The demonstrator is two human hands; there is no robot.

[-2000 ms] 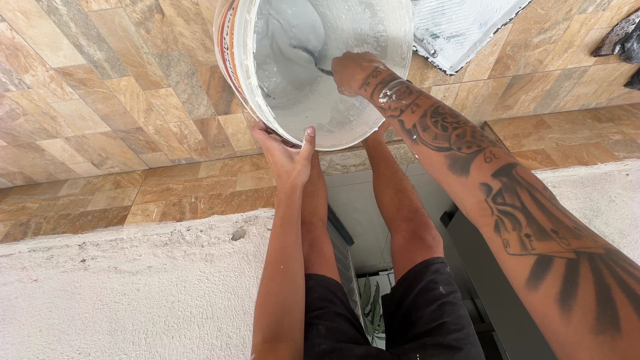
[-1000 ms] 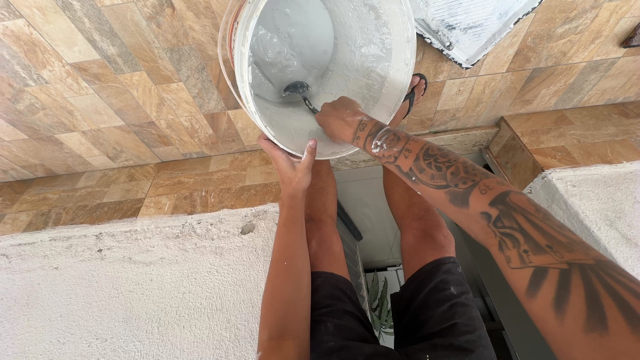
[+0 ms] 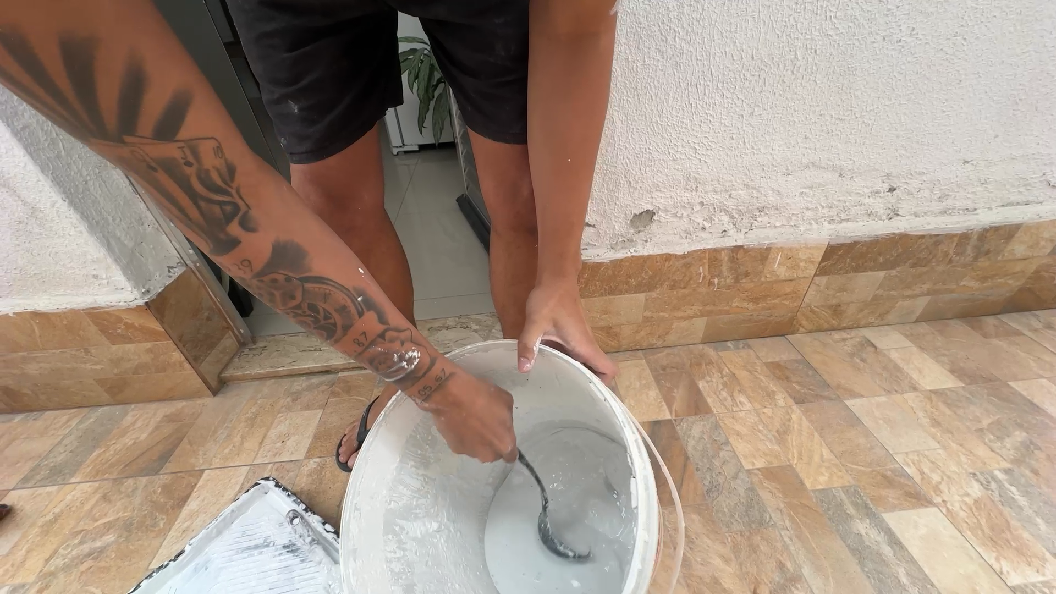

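Observation:
My right hand (image 3: 474,417), on the tattooed arm, grips the handle of a dark metal spoon (image 3: 542,503) inside a large white plastic bucket (image 3: 412,495). The spoon's bowl lies at the surface of whitish, paint-like liquid (image 3: 516,557) in the bucket, and its tip shows. My left hand (image 3: 565,330) holds the bucket's rim, thumb on the near side of the lip and fingers outside. The bucket leans, so its mouth faces the camera. White splashes mark the right wrist and left thumb.
A paint tray (image 3: 247,549) with white paint and a black-speckled edge lies beside the bucket. Legs in black shorts (image 3: 330,82) stand at a doorway with a stone sill (image 3: 289,351). Rough white walls (image 3: 784,124) rise above tiled skirting (image 3: 701,297). The floor (image 3: 825,462) is tiled.
The view has turned by about half a circle. The spoon's bowl, near the liquid's edge one second ago, is now farther in over the liquid. Both hands keep their holds.

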